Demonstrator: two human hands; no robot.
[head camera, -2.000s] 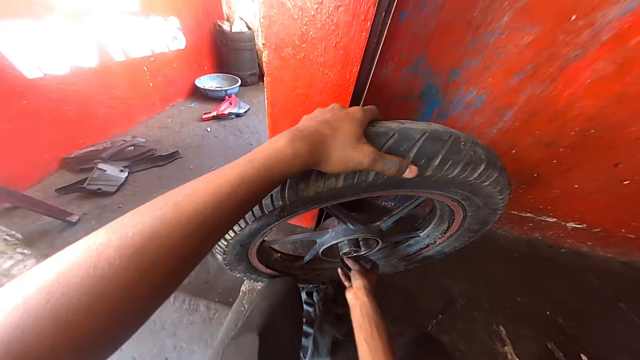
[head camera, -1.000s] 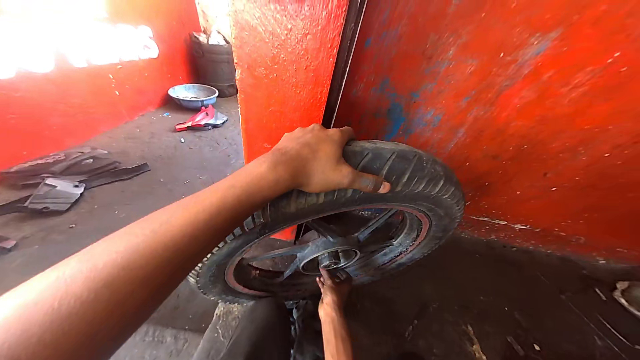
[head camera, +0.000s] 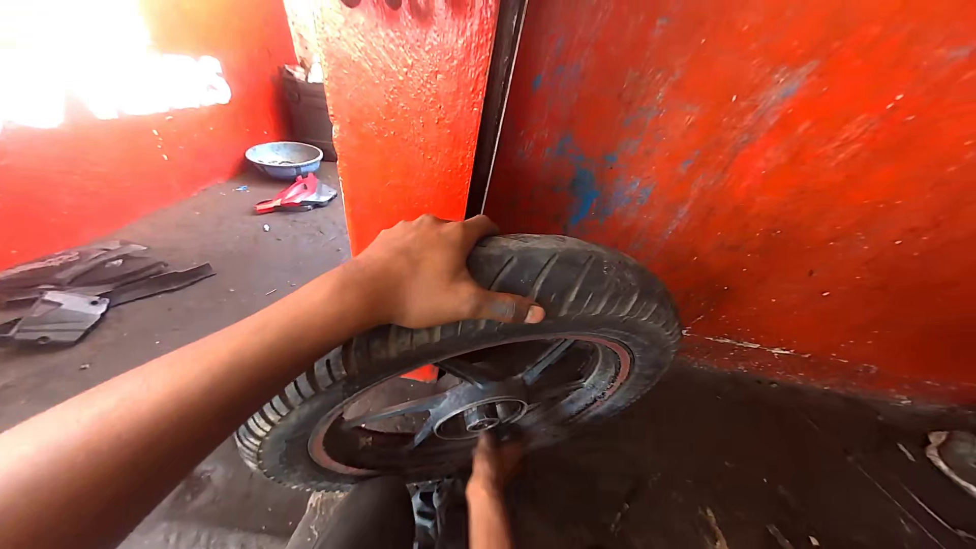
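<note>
A spoked motorcycle wheel with a worn black rubber tyre (head camera: 572, 278) leans at a slant in front of me, its hub (head camera: 482, 415) facing me. My left hand (head camera: 438, 274) grips the top of the tyre, thumb along the sidewall and fingers over the tread, fingertips hidden behind it. At the lower side of the hub is my right hand (head camera: 496, 457), dark with grime and blurred. Its fingers are beside the hub's centre, and whether they hold something there cannot be made out.
A red pillar (head camera: 412, 130) and a red wall (head camera: 762, 191) stand close behind the wheel. Dark plastic panels (head camera: 65, 313) lie on the floor at left. Farther back are a red fairing piece (head camera: 297, 194), a metal basin (head camera: 284, 160) and a dark bin (head camera: 309, 107).
The view has shifted somewhat. My left hand keeps its place on the tyre, and my right hand stays by the hub, with its fingers placed slightly differently.
</note>
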